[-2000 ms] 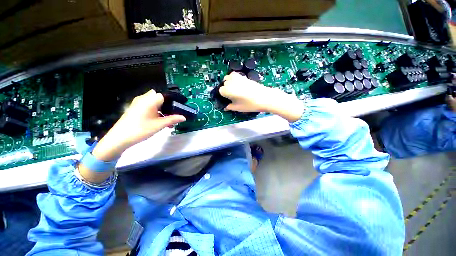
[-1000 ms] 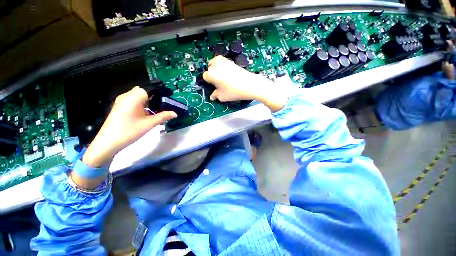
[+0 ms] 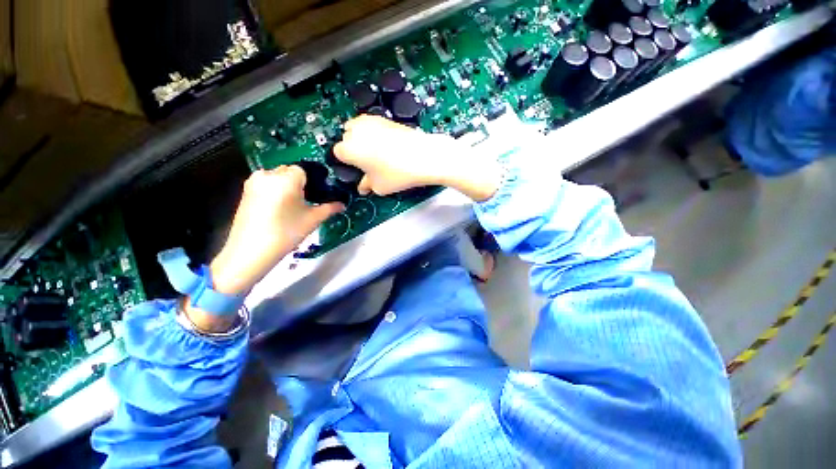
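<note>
My left hand (image 3: pixel 282 206) holds a black capacitor (image 3: pixel 323 183) over the near left part of a green circuit board (image 3: pixel 458 78). My right hand (image 3: pixel 390 156) is closed around a black capacitor (image 3: pixel 343 167) just right of it; its lower end is hidden. Several black capacitors with dark grey tops (image 3: pixel 394 94) stand on the board beyond my right hand. White printed circles (image 3: pixel 361 212) show on the board's near edge, below my hands.
A dense capacitor cluster (image 3: pixel 616 57) stands to the right. Another board (image 3: pixel 78 284) lies left, past a dark gap. A silver rail (image 3: pixel 678 105) runs along the near side. A black bin of small pale parts (image 3: pixel 211 71) and cartons (image 3: pixel 55 55) are behind. A neighbour's blue sleeve (image 3: pixel 788 114) shows right.
The camera view has turned and shifted. My left hand has come closer to my right, and its capacitor has moved from tilted over the board edge to beside the right hand's capacitor.
</note>
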